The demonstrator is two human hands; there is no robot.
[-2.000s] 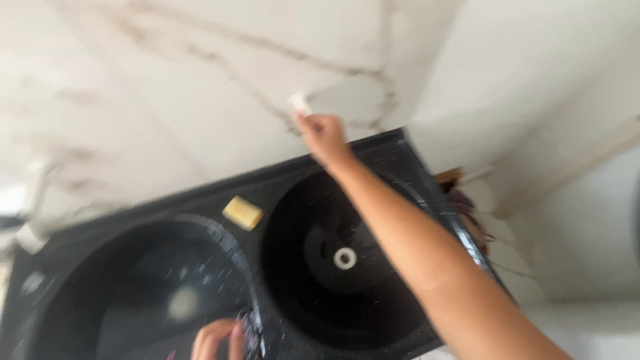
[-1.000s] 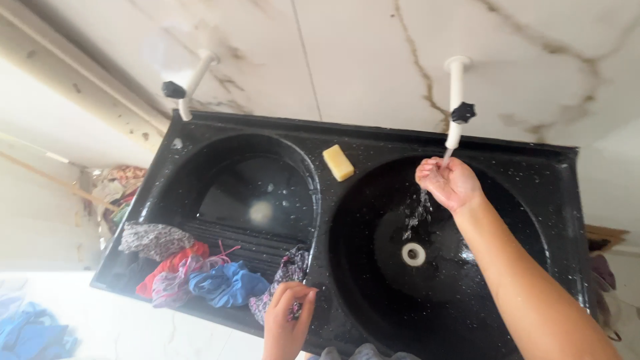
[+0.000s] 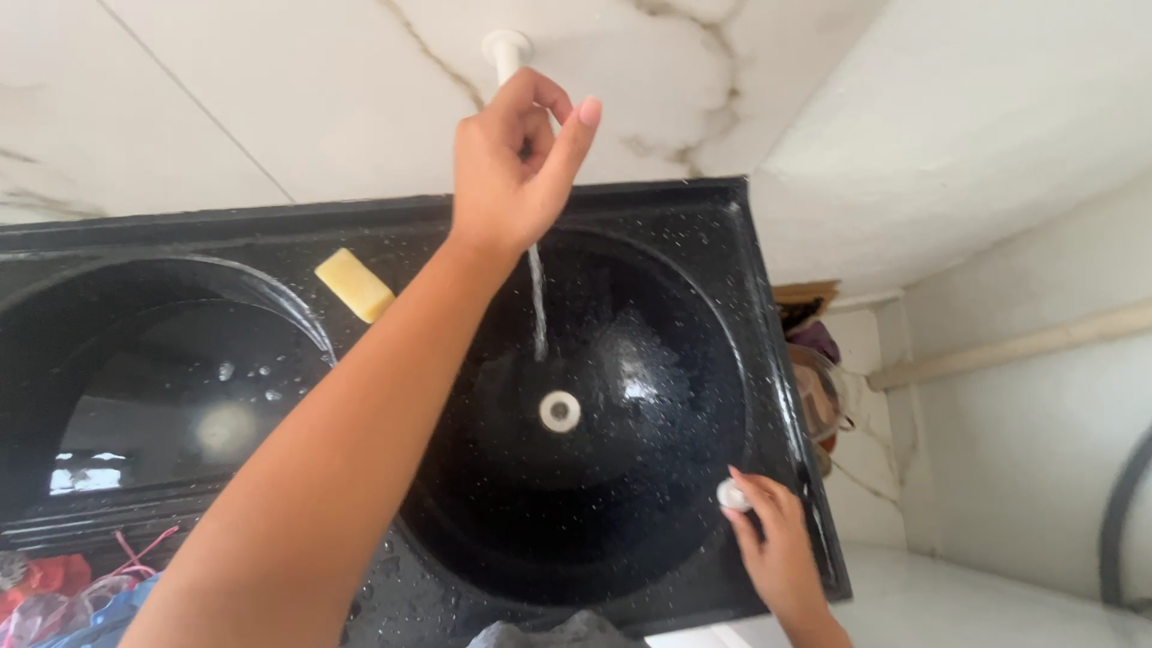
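My left hand (image 3: 513, 166) is at the wall tap (image 3: 508, 56), its fingers curled around the black knob, mostly hidden behind them. A thin stream of water (image 3: 538, 306) falls below the wrist into the right round basin of a black speckled double sink (image 3: 630, 594). A white-ringed drain (image 3: 560, 411) lies open in this basin. At the basin's right rim, my right hand (image 3: 778, 553) pinches a small round white piece (image 3: 734, 495), possibly a plug, between thumb and fingers. A yellow bar of soap (image 3: 355, 284) rests on the ledge between the basins, beside my left forearm.
The left basin (image 3: 180, 360) holds water with light reflected in it. Red, blue and pink cloths (image 3: 54, 585) lie at lower left, and grey cloth (image 3: 558, 633) at the bottom edge. Various items (image 3: 814, 387) stand beyond the sink's right edge, near a pale pipe (image 3: 1017, 342).
My left hand has gone from beside the cloths to the tap knob. My right hand has left the water stream for the right rim and now visibly holds the white piece. The view has shifted right.
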